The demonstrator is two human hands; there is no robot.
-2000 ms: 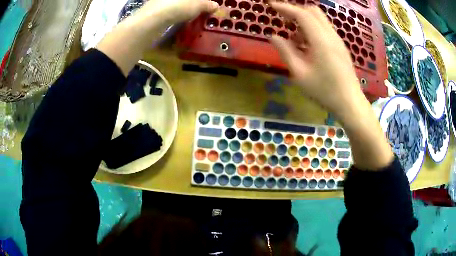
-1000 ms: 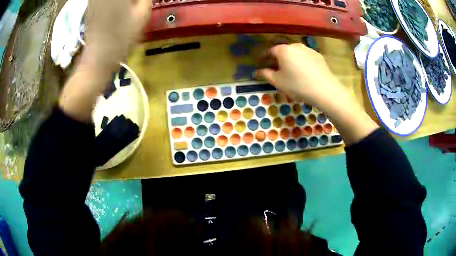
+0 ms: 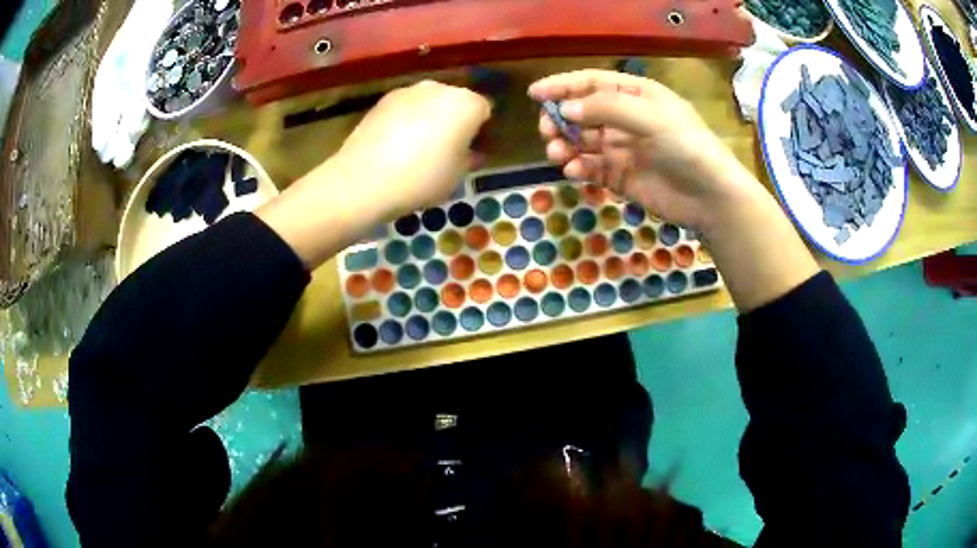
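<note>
My right hand (image 3: 643, 139) is raised above the table behind the layout sample and holds a small blue-grey keycap (image 3: 560, 121) at its fingertips. My left hand (image 3: 418, 139) is bent over the table to the left of it; its fingertips are turned away, and I cannot tell whether they hold anything. The white-edged layout sample (image 3: 536, 317), filled with multicoloured caps, lies nearest me. My left hand and forearm cover its upper left corner. The red loading jig (image 3: 493, 34) lies behind, mostly cut off by the top edge.
A cream bowl (image 3: 131, 241) with black pieces and a bowl of shiny round pieces (image 3: 191, 64) stand left. A black strip (image 3: 332, 110) lies before the jig. A plate of blue-grey oblong caps (image 3: 841, 150) and other plates stand right. A brown carton (image 3: 48, 139) lies far left.
My left hand has moved from over the left bowls to the table's middle. My right hand has lifted from the table and turned, now showing a blue-grey keycap. The view has shifted nearer the table edge.
</note>
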